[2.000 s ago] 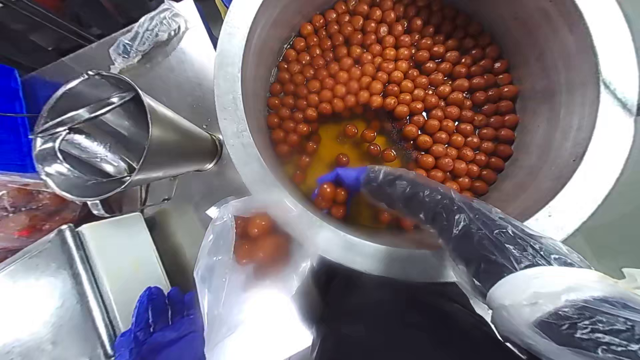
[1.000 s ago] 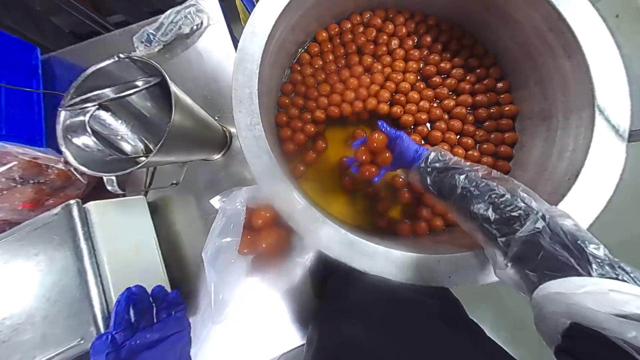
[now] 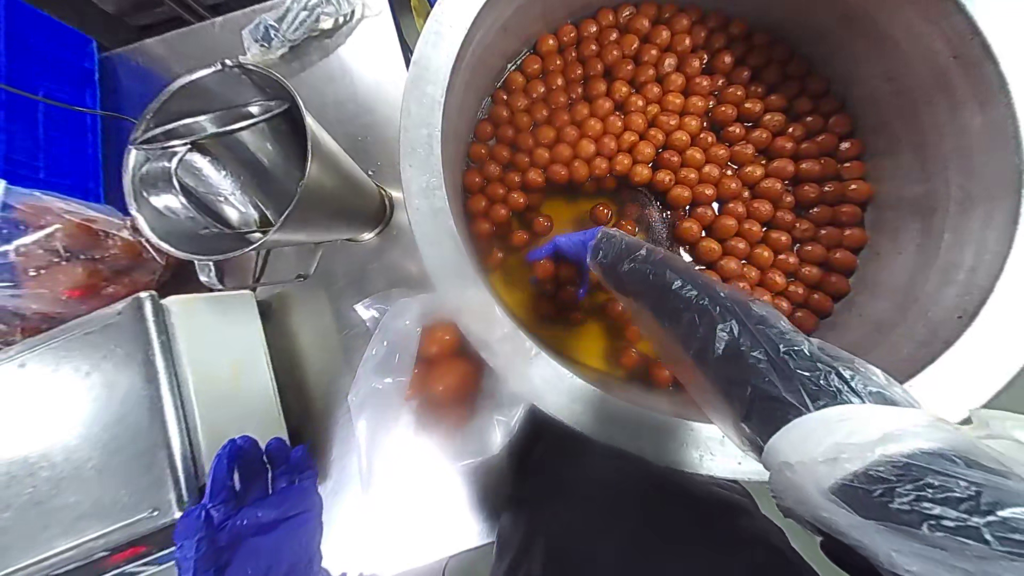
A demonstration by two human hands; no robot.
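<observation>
A large metal pot (image 3: 920, 144) holds many brown syrup-soaked balls (image 3: 640, 112), which look like gulab jamun, in yellow liquid (image 3: 512, 292). My right hand (image 3: 570, 254), in a blue glove with clear plastic over the sleeve, reaches into the liquid near the pot's near left wall. Several balls lie at its fingers; whether they are gripped is hidden by liquid and blur. My left hand (image 3: 254, 512), also blue-gloved, is palm up with fingers extended and nothing in it, beside the scale. Between the hands, a clear plastic bag (image 3: 384, 384) with several balls (image 3: 446, 372) inside stands by the pot rim.
A scale with a steel platform (image 3: 80, 424) is at lower left. Behind it a steel jug (image 3: 336, 176) with a handle lies tilted on the steel table (image 3: 352, 104). A filled plastic bag (image 3: 72, 256), a blue crate (image 3: 48, 104) and crumpled plastic (image 3: 296, 28) are farther back.
One second ago my right hand held several balls above the liquid, fingers spread around them; now it is lower, in the liquid, and farther left. My left hand has stayed beside the scale.
</observation>
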